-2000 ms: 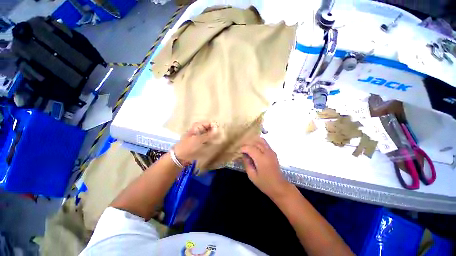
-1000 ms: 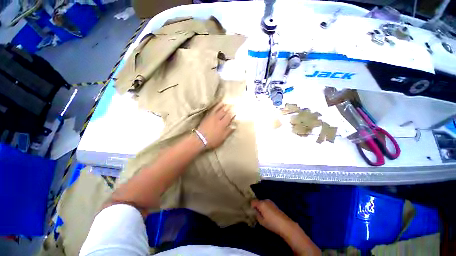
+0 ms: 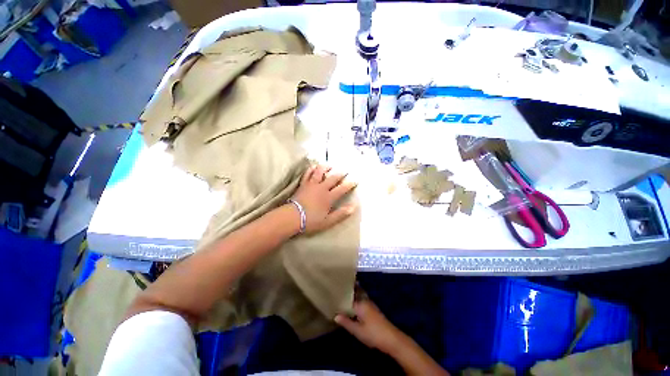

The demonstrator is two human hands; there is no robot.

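Observation:
A khaki garment panel [image 3: 257, 172] lies heaped on the table left of the needle and hangs over the front edge. My left hand [image 3: 323, 198] lies spread, palm down, on the panel just below and left of the presser foot [image 3: 365, 139]. A bracelet is on that wrist. My right hand [image 3: 365, 321] is below the table edge at the panel's hanging right corner, with its fingers at the cloth edge. The fingertips are partly hidden by the cloth. The white sewing machine [image 3: 441, 110] has a blue stripe and "JACK" lettering.
Small khaki pieces [image 3: 430, 183] lie right of the needle. Scissors with pink-red handles [image 3: 540, 220] lie further right, their blades under clear plastic. A marked scale [image 3: 470, 261] runs along the front table edge. Blue bins [image 3: 544, 316] stand below. Metal parts [image 3: 551, 51] lie on the machine top.
Since one second ago the view has shifted, so the machine appears further left. My right hand has risen slightly beside the panel's edge. My left hand stays flat, its fingers more spread.

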